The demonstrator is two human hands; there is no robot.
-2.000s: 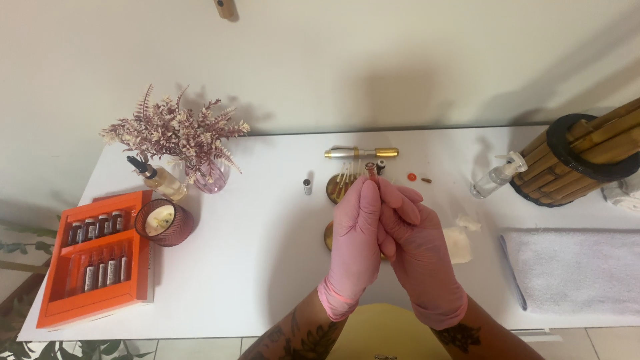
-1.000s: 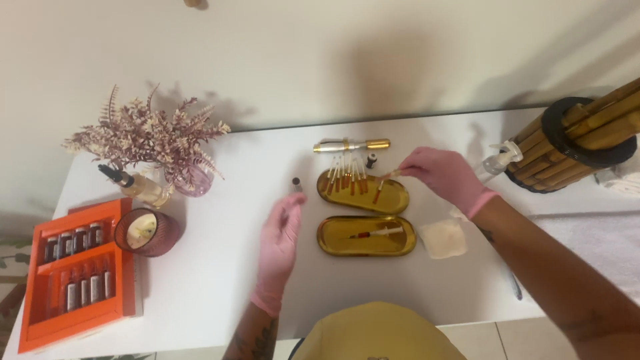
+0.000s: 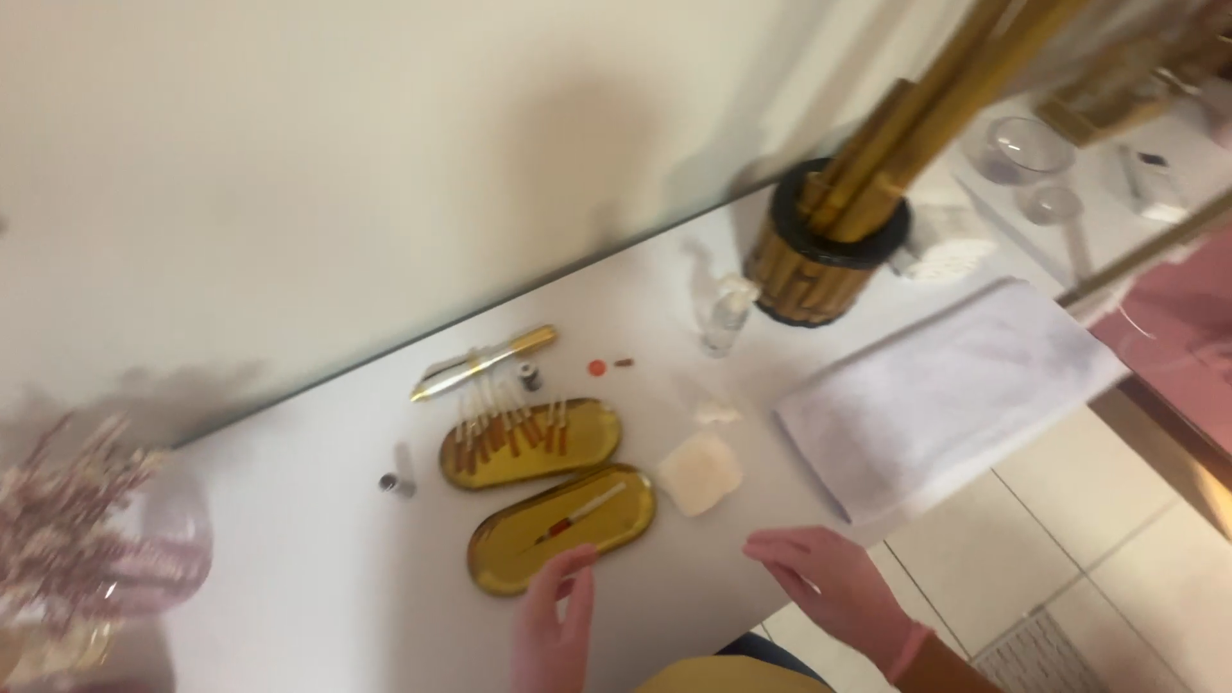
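Note:
My left hand point(image 3: 556, 621), in a pink glove, is over the near edge of the lower gold tray point(image 3: 491, 568), fingers apart and holding nothing. My right hand point(image 3: 833, 587), also gloved, hovers by the table's front edge with nothing in it. In the lower tray lies a slim syringe-like tool point(image 3: 582, 512) with a red part. The upper gold tray point(image 3: 597, 423) holds several small white-and-brown applicators point(image 3: 510, 433). Behind it lies a silver-and-gold pen-shaped device point(image 3: 486, 363), beside a small dark-topped vial point(image 3: 528, 375). A pale square pad point(image 3: 701, 474) rests right of the trays.
A clear pump bottle point(image 3: 729, 316) stands near a bamboo-clad pot point(image 3: 813, 265) holding bamboo canes. A folded pale towel point(image 3: 948, 395) lies at the right. Dried flowers point(image 3: 63, 529) in a pink glass vase point(image 3: 159, 558) are at the left. A red disc point(image 3: 597, 368) and a small capped container point(image 3: 393, 484) lie on the table.
My right hand has drawn back from the upper tray to the table's front edge. The applicator it held is no longer in it. The view has swung right.

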